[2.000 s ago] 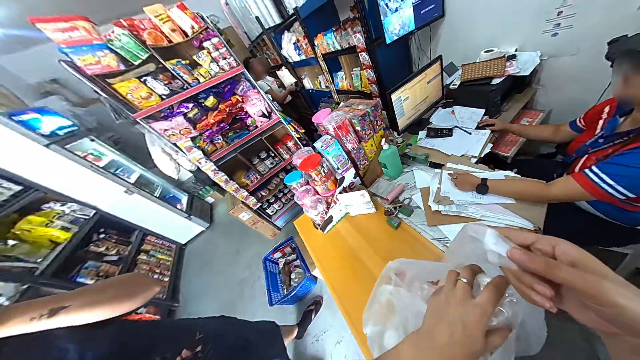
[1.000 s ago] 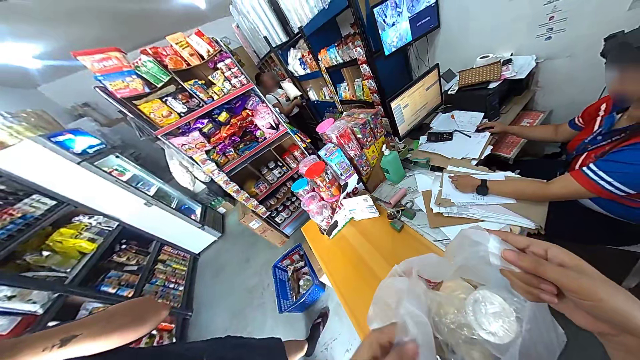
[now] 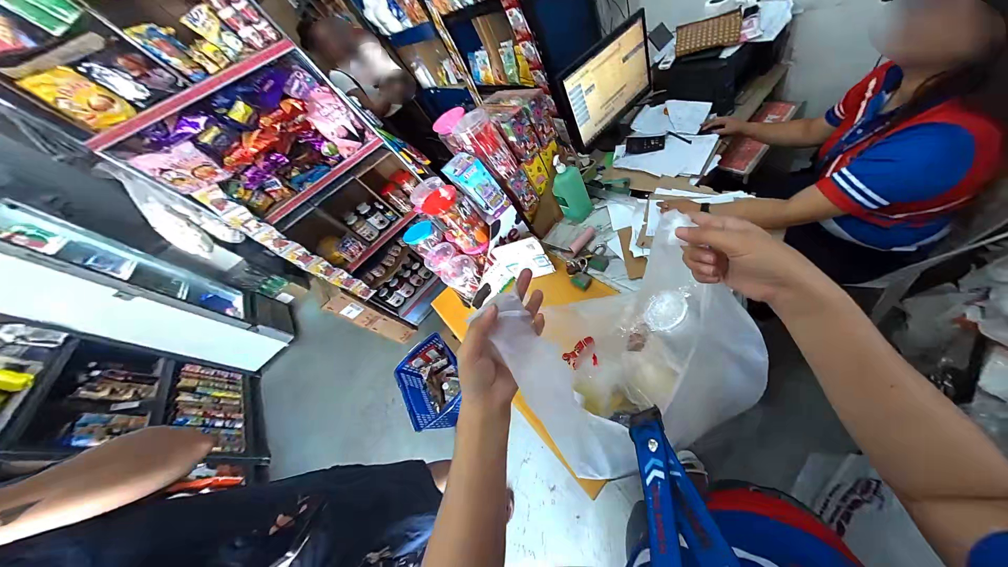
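Note:
A translucent white plastic bag (image 3: 709, 354) is spread between my hands over the yellow counter (image 3: 579, 295). My left hand (image 3: 492, 354) holds one side of its rim, with some fingers raised. At the other side, my right hand (image 3: 728, 252) pinches the bag's top edge between thumb and fingers. Inside lie a round clear-lidded container (image 3: 665, 311), a red wrapped item (image 3: 579, 352) and pale yellowish things seen blurred through the plastic. A blue lanyard (image 3: 657, 480) hangs in front of the bag's lower part.
Candy jars (image 3: 453, 213), a green pump bottle (image 3: 571, 189), a monitor (image 3: 606, 79) and papers (image 3: 669, 153) stand or lie behind the bag. A blue basket (image 3: 429, 382) is on the floor. A co-worker sits at right; another person's arm (image 3: 102, 480) is at lower left.
My hands have moved apart and the bag is stretched wider and higher between them. The left hand has risen from the bottom edge. The view has shifted.

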